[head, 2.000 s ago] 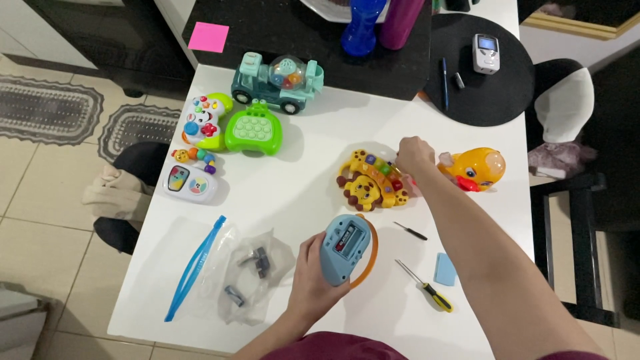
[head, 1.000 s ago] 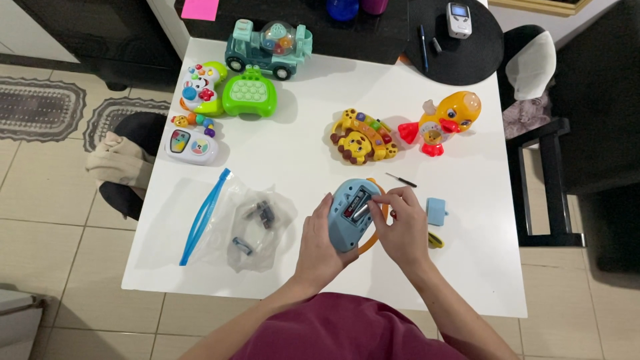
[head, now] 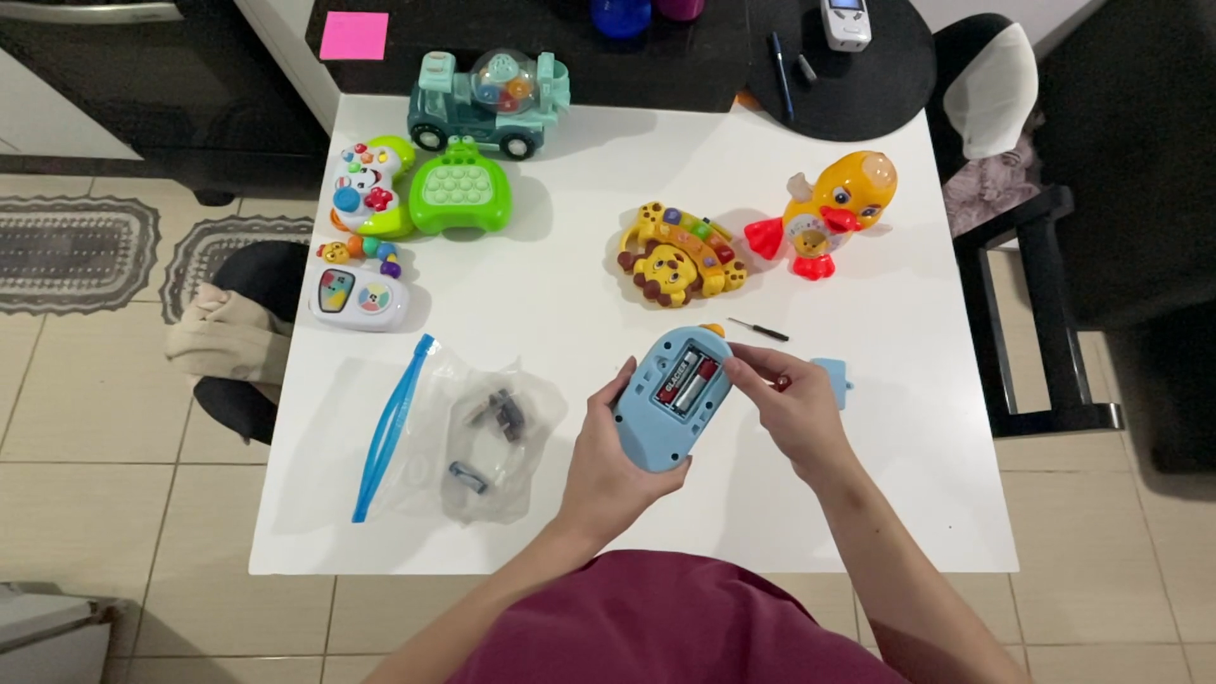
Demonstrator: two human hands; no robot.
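My left hand [head: 622, 461] holds a light blue plastic toy [head: 651, 418] from its left and lower side, back face up. In its uncovered battery compartment lie two cylindrical batteries [head: 688, 382]. The thumb and index finger of my right hand [head: 793, 399] touch the compartment's right edge. A small dark red item [head: 782, 382] shows among the right fingers; what it is cannot be told. A light blue battery cover [head: 832, 380] lies partly behind that hand. Above it rests a small black screwdriver [head: 758, 330]. Left of the toy, a clear zip bag [head: 494, 456] has batteries in it.
Above my hands are a lion toy [head: 676, 255] and an orange duck toy [head: 841, 204]. A toy truck [head: 489, 104], a green pop-bubble toy [head: 463, 190], a colourful controller-like toy [head: 372, 188] and a white toy [head: 359, 299] stand along the white table's [head: 551, 285] left side.
My right hand has come from beside the lion toy to the battery compartment. One second ago it was over the batteries; now its fingertips are at the right edge. The yellow-and-black screwdriver is now hidden.
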